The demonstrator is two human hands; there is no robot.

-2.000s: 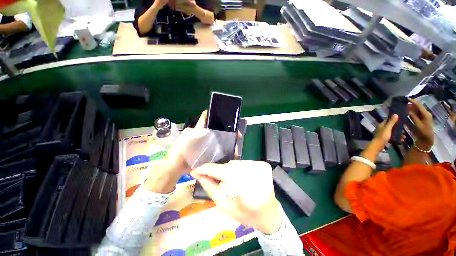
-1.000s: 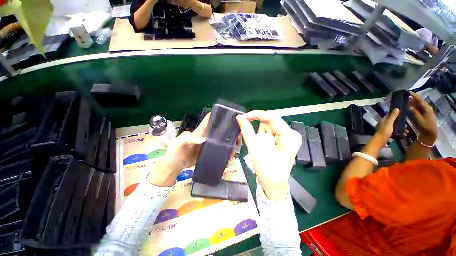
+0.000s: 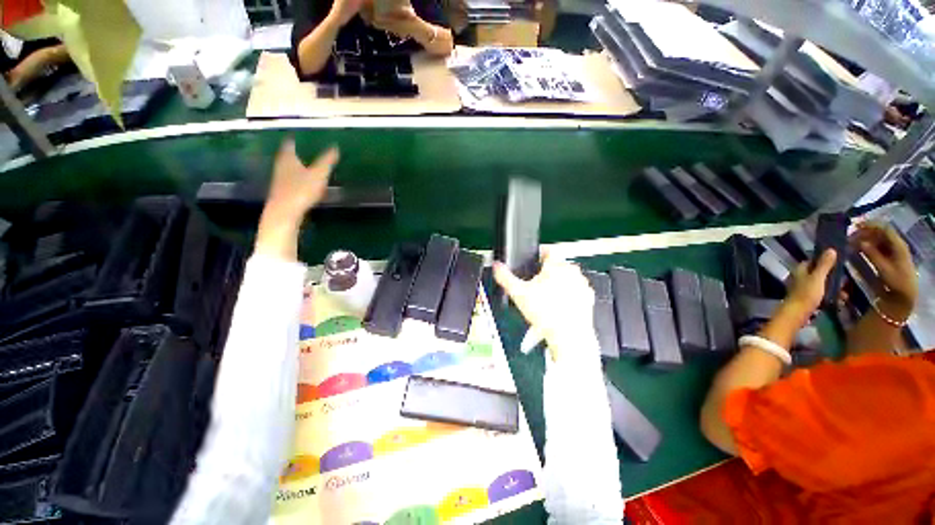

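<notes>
My right hand (image 3: 549, 297) holds a dark rigid box (image 3: 520, 228) upright over the near edge of the green strip; the box is slightly blurred. A small white patch shows at the fingers. My left hand (image 3: 298, 185) is stretched out over the green strip with fingers apart, close to dark boxes (image 3: 354, 199) lying there; no box is seen gripped in it. One dark box (image 3: 459, 403) lies flat on the printed sheet (image 3: 349, 484). Three more dark boxes (image 3: 432, 277) lie side by side at the sheet's upper edge.
A bottle with a silvery top (image 3: 349, 279) stands at the sheet's upper left. Black box shells (image 3: 123, 420) are heaped at left. A row of dark boxes (image 3: 656, 316) lies at right, beside a person in orange (image 3: 841, 436) holding a box. Another person sits across the strip.
My hands have parted. My left hand has let go of the box and reached up-left over the strip; my right hand now holds a box alone, farther right. The boxes on the sheet are uncovered.
</notes>
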